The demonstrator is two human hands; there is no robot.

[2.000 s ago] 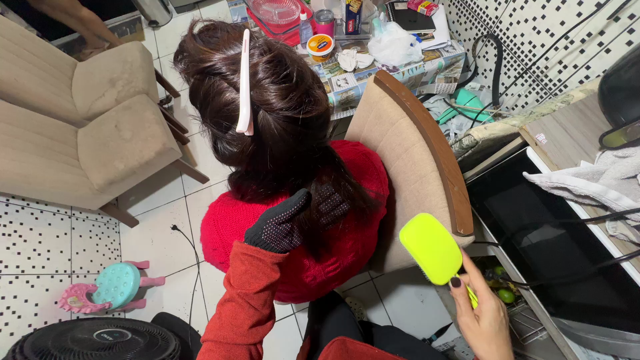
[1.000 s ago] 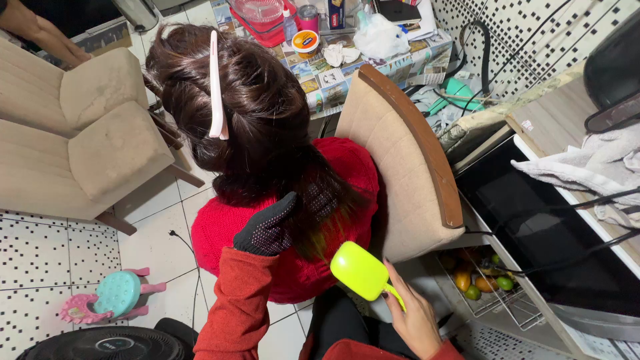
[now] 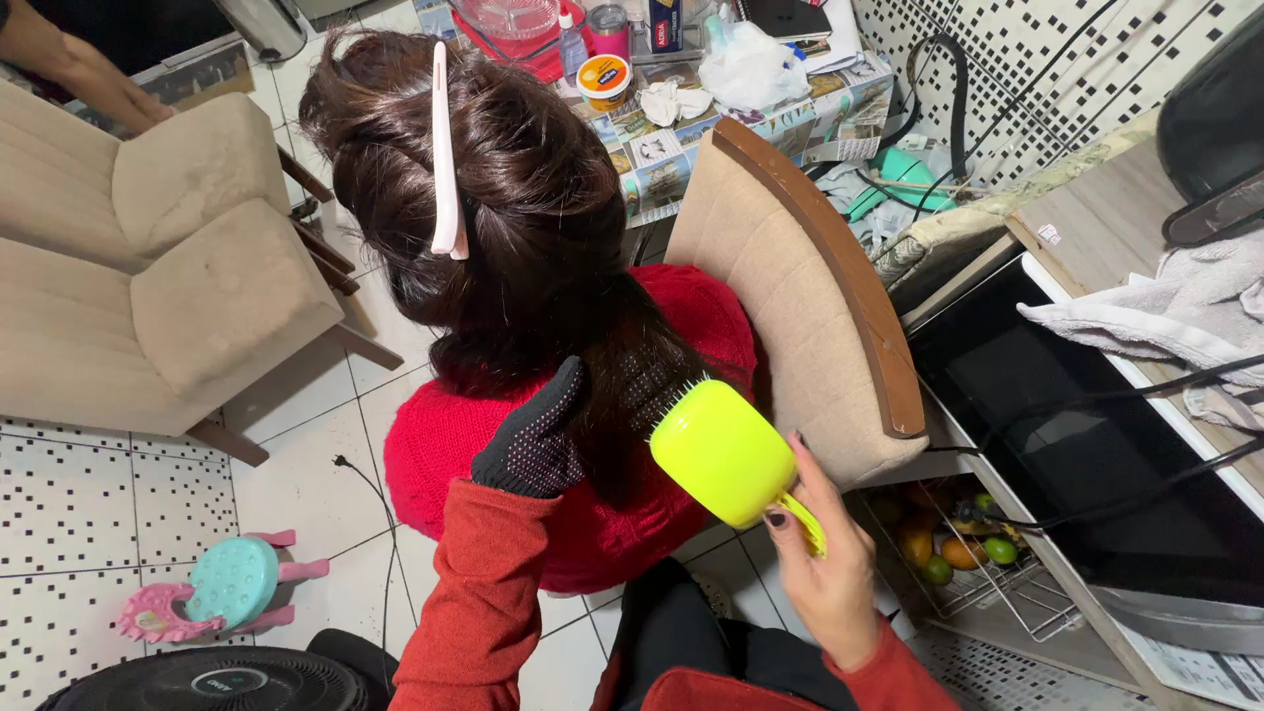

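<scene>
A person in a red knit top (image 3: 592,553) sits with their back to me, their dark hair (image 3: 523,158) partly pinned up by a pale pink hair clip (image 3: 446,158). My left hand (image 3: 533,434), in a black dotted glove, is at the loose lower hair, thumb over it and the fingers partly hidden behind the strands. My bare right hand (image 3: 825,553) grips the handle of a neon yellow hairbrush (image 3: 721,449). The brush's bristles face the loose hair, close beside it at its right; whether they touch it is unclear.
A beige chair back (image 3: 790,326) stands right of the person. Behind is a table (image 3: 652,188) with a tub (image 3: 602,81) and plastic bag (image 3: 752,67). Beige chairs (image 3: 227,286), a child's stool (image 3: 232,583) and a fan (image 3: 217,681) are left; a wire fruit basket (image 3: 1027,592) is lower right.
My right hand has brought the yellow brush leftward and up, from beside the chair to the loose hair. My left hand stays at the hair, which now fans out toward the brush.
</scene>
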